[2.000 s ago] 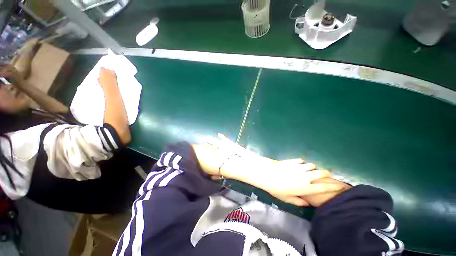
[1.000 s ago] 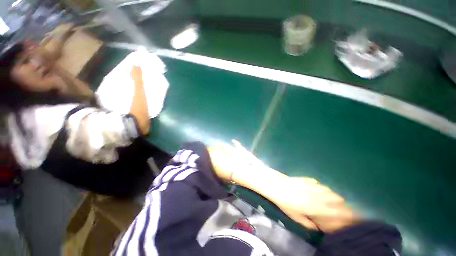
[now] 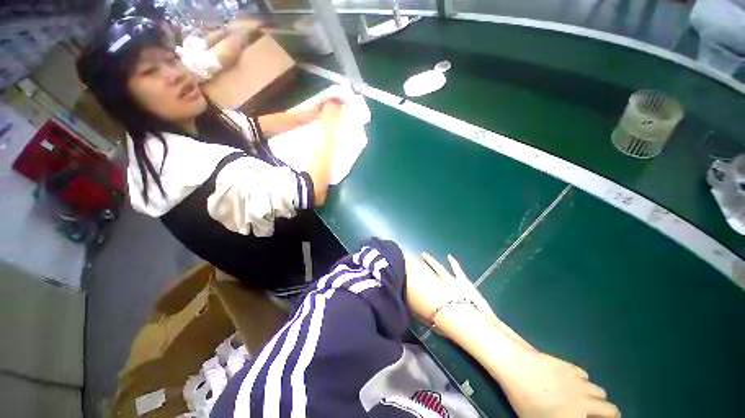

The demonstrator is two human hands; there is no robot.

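My forearms are crossed on the green bench top (image 3: 466,220). My left hand (image 3: 564,393) lies at the lower right, bare, with its fingers loosely bent and nothing seen in it. My right hand (image 3: 445,276) is mostly hidden by my left arm; only its spread fingertips show near my left sleeve, with nothing seen in them. A bracelet (image 3: 454,307) shows at the crossed arms. Beyond the pale rail (image 3: 523,151), a small white lid with a round tab (image 3: 425,82) and a translucent ribbed wheel (image 3: 648,122) stand on the green belt.
A person in a black and white jacket (image 3: 253,196) sits at my left, arms over a white sheet (image 3: 353,135). An open carton (image 3: 167,326) with white parts stands beside me. A brown box (image 3: 249,72) is behind the person. A white part (image 3: 729,192) is cut off at right.
The view has turned left, showing more of the neighbour and the carton. The belt parts appear further right. My arms stay crossed; my right sleeve has left the picture.
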